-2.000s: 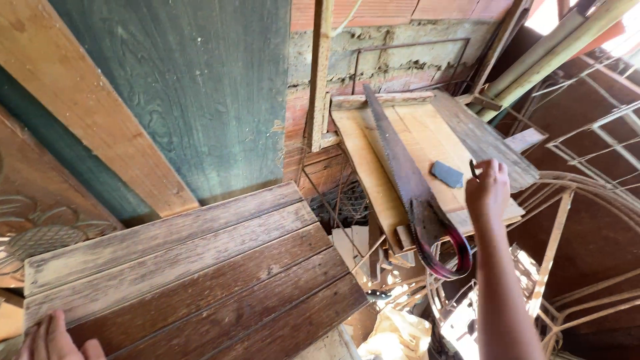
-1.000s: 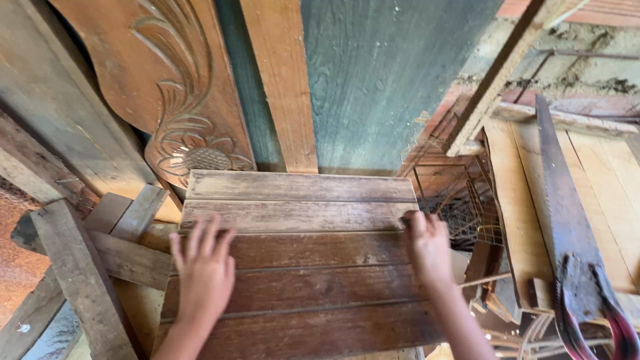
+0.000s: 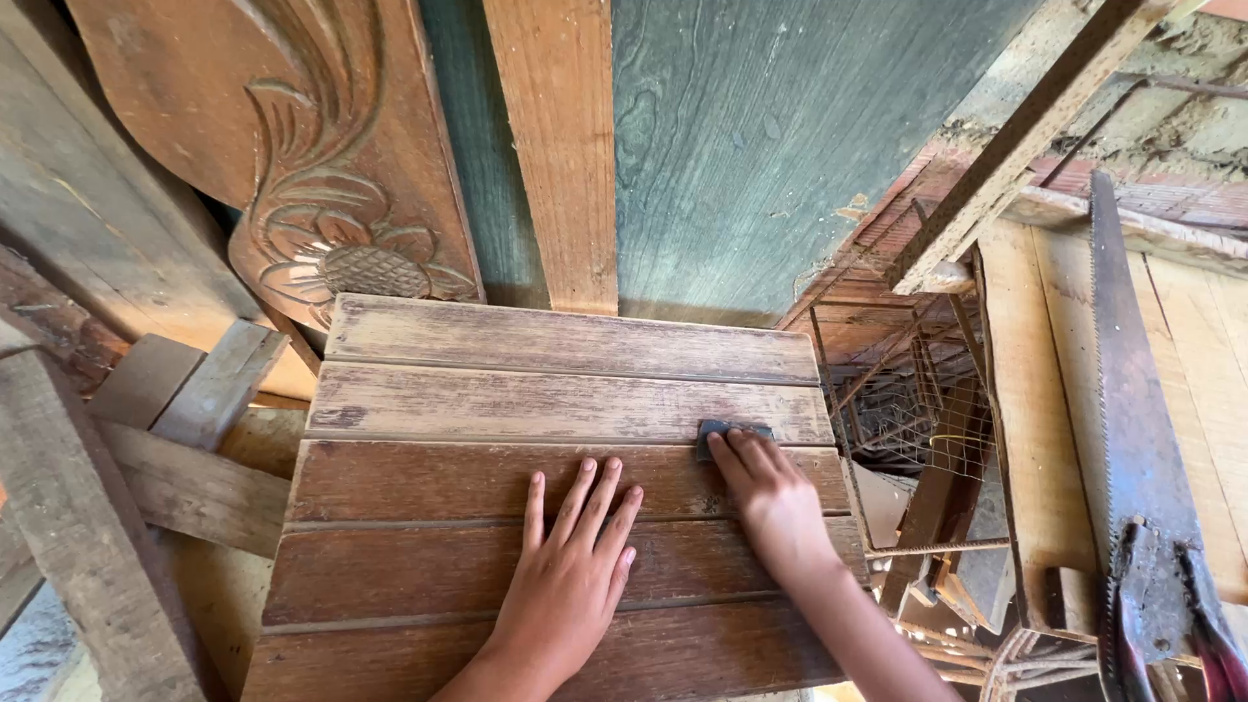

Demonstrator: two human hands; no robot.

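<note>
A slatted wooden panel lies below me; its two far slats are pale and worn, the nearer ones dark brown. My left hand rests flat on the dark slats near the middle, fingers spread, holding nothing. Farther right, my right hand presses a small dark grey piece of what looks like sandpaper against the panel, across the groove between the second pale slat and the first dark one. The fingers cover part of that piece.
A handsaw lies on light boards at the right. Rusty wire mesh is between them and the panel. Wood offcuts crowd the left side. Behind stand a carved wooden panel and a green board.
Two seconds ago my right hand was over the light boards beside the dark grey piece; now it holds such a piece on the slatted panel. My left hand has moved right since a second ago.
</note>
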